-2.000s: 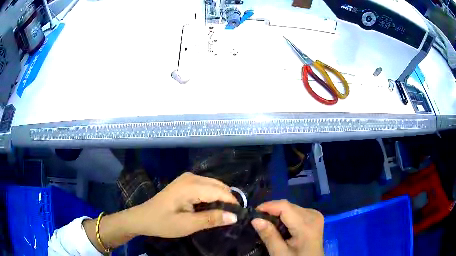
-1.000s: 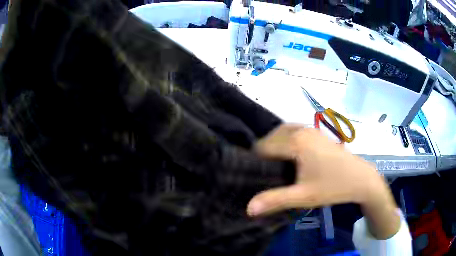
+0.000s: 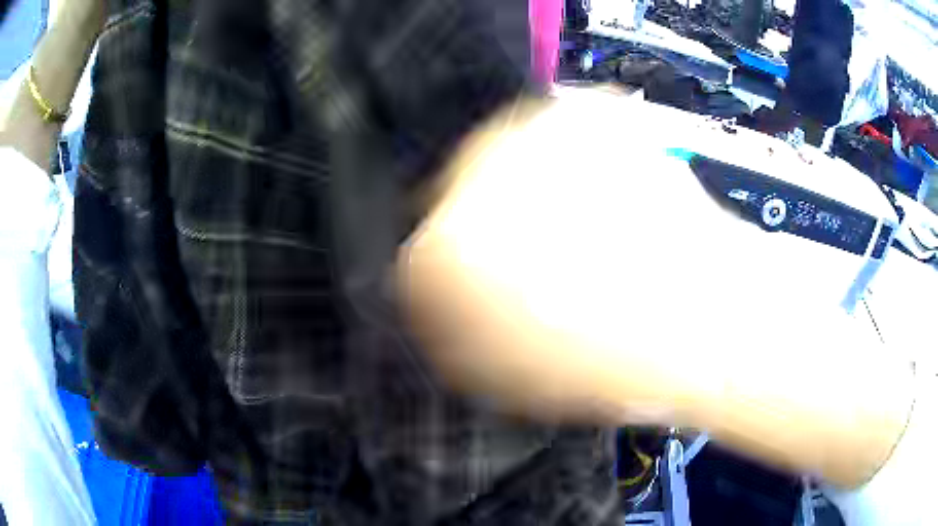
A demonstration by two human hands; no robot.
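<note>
The dark plaid garment (image 3: 278,277) hangs raised close in front of the camera, its pale check lines showing, and covers much of the view. My left hand (image 3: 82,23) is at the top left beside the garment, mostly cut off by the picture's edge; a gold bracelet is on the wrist. My right hand (image 3: 468,195) is at the garment's right side, strongly blurred and partly washed out by glare. Its fingers cannot be made out. How either hand holds the cloth does not show.
The white sewing machine's black control panel (image 3: 787,211) shows at the right, behind my right arm. A bright pink thread cone (image 3: 545,41) stands at the top middle. A blue bin (image 3: 108,488) is at the lower left. Dark cloth and other machines lie at the upper right.
The garment has gone from the lap to hanging upright before the camera. My left arm has come into view at the upper left. My right hand has moved left and up; the scissors are now hidden.
</note>
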